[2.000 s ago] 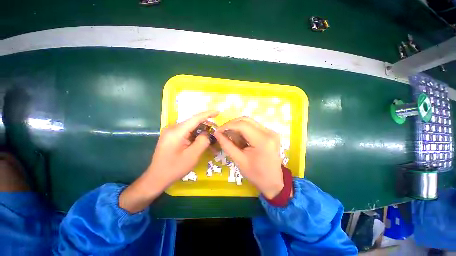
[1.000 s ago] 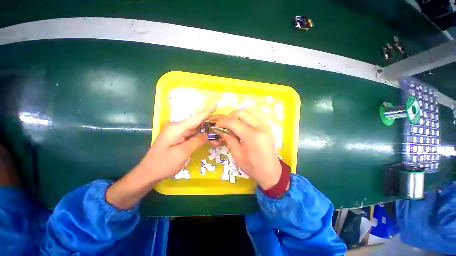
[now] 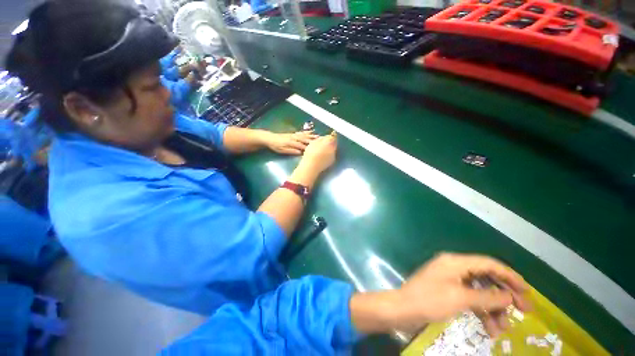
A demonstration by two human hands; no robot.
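My left hand, blurred, is over the left part of the yellow tray at the bottom right. Its fingers are closed around a small dark electronic module, partly hidden by them. Loose white pieces lie in the tray below and beside the hand. The tray is cut off by the picture's lower edge. My right hand and the tweezers are not in view.
A worker in a blue smock sits at the left, hands on the green bench. A white rail runs diagonally beside the belt. A module lies on the belt. Red trays and black trays stand beyond.
The view has swung to the left and up, bringing the neighbouring worker into sight. The yellow tray has shifted to the bottom right. My right hand has left the picture.
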